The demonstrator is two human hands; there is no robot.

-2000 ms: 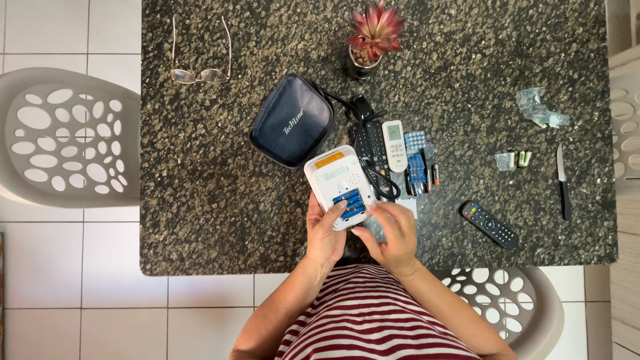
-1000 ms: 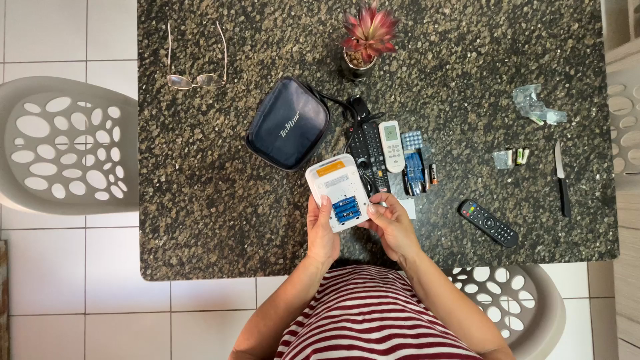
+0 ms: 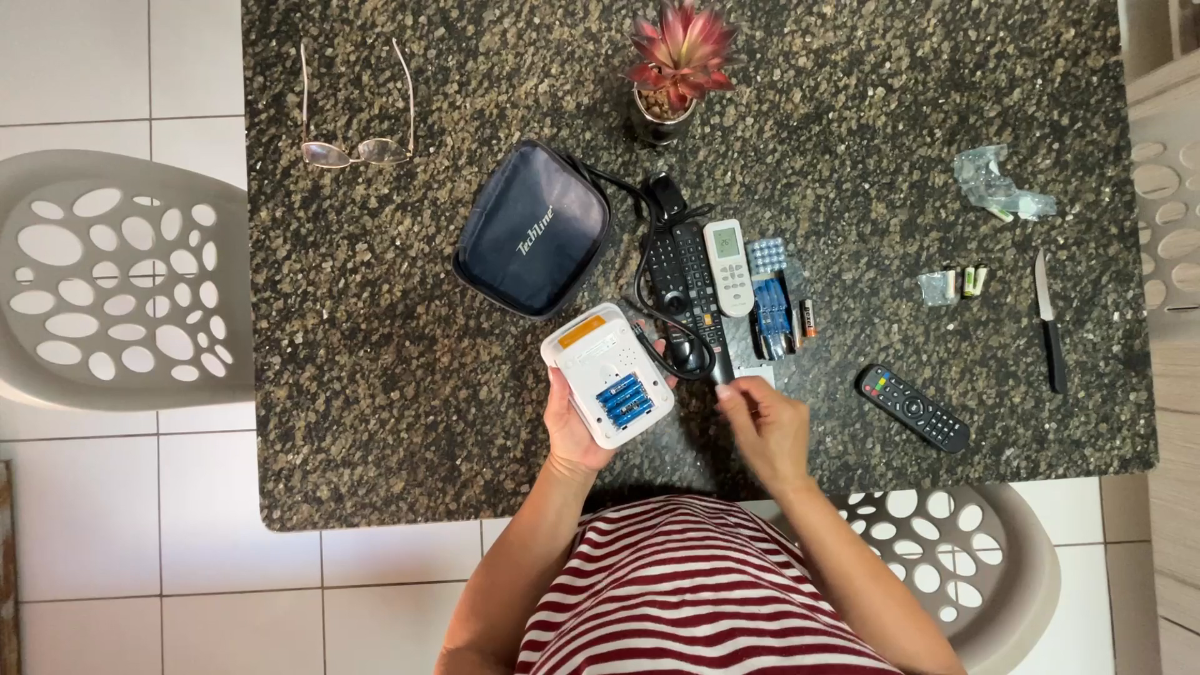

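My left hand (image 3: 577, 427) holds a white battery-powered device (image 3: 600, 361), its back facing up. Several blue batteries (image 3: 625, 400) lie in its uncovered compartment. My right hand (image 3: 771, 427) is off the device, with its fingertips at the lower end of a black remote (image 3: 701, 281) and beside a small white piece (image 3: 755, 376); whether it grips either is unclear. A black cable (image 3: 643, 281) lies over the remotes. Next to them are a white air-conditioner remote (image 3: 728, 267), a pack of blue batteries (image 3: 772, 314) and a loose battery (image 3: 809, 319).
A dark Techline case (image 3: 534, 230) lies left of the cable. Eyeglasses (image 3: 356, 152) and a potted succulent (image 3: 680, 56) are farther back. On the right are a black remote (image 3: 912, 409), a knife (image 3: 1048, 323), small batteries (image 3: 973, 281) and plastic wrapping (image 3: 1003, 183).
My right hand has let go of the white device and moved right, to the lower end of the remotes. My left hand still holds the device.
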